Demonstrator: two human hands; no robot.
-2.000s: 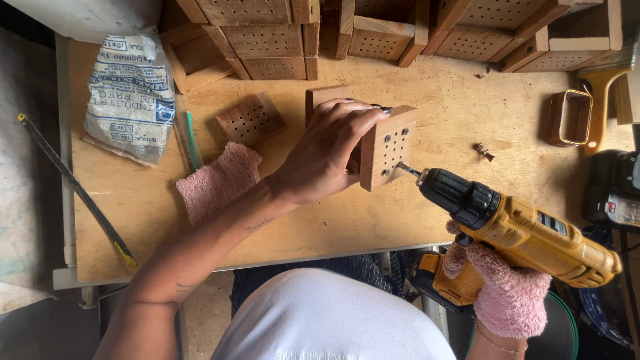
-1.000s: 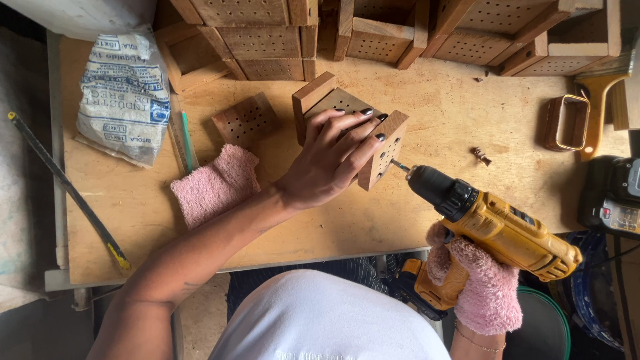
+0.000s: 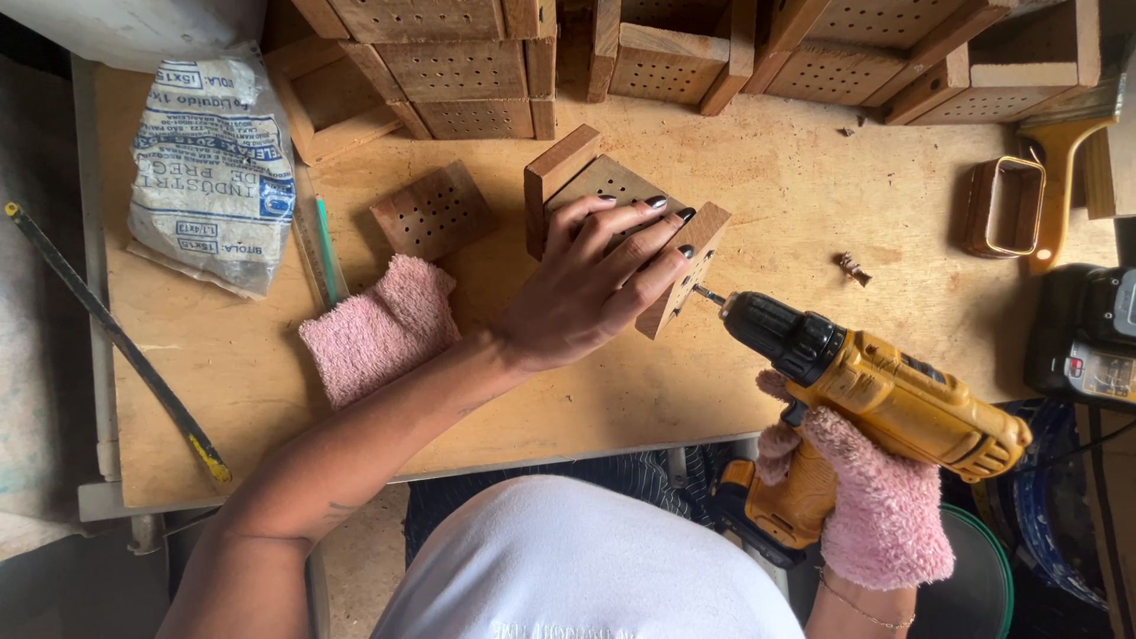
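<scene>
My bare left hand (image 3: 603,275) presses down on a small wooden box assembly (image 3: 555,177) with rows of drilled holes, its fingers spread over the perforated panel and the right end piece. My right hand (image 3: 879,497), in a fuzzy pink glove, grips the handle of a yellow and black cordless drill (image 3: 887,390). The drill's bit points up and left, at the outer face of the right end piece; whether it sits in a screw there I cannot tell. A loose perforated wooden block (image 3: 435,210) and a folded pink fuzzy cloth or glove (image 3: 382,328) lie left of my hand.
Stacked perforated wooden boxes (image 3: 470,71) line the back of the workbench. A plastic bag bearing print (image 3: 213,177) and a ruler (image 3: 312,240) lie left. A small rectangular container (image 3: 1005,209), a brush (image 3: 1061,169) and a battery charger (image 3: 1083,328) stand right. Wood shavings (image 3: 852,268) lie between.
The wooden assembly has turned and now lies lower under my left hand, which has flattened over it. The drill first moved left and down with my right hand, its bit staying near the end piece.
</scene>
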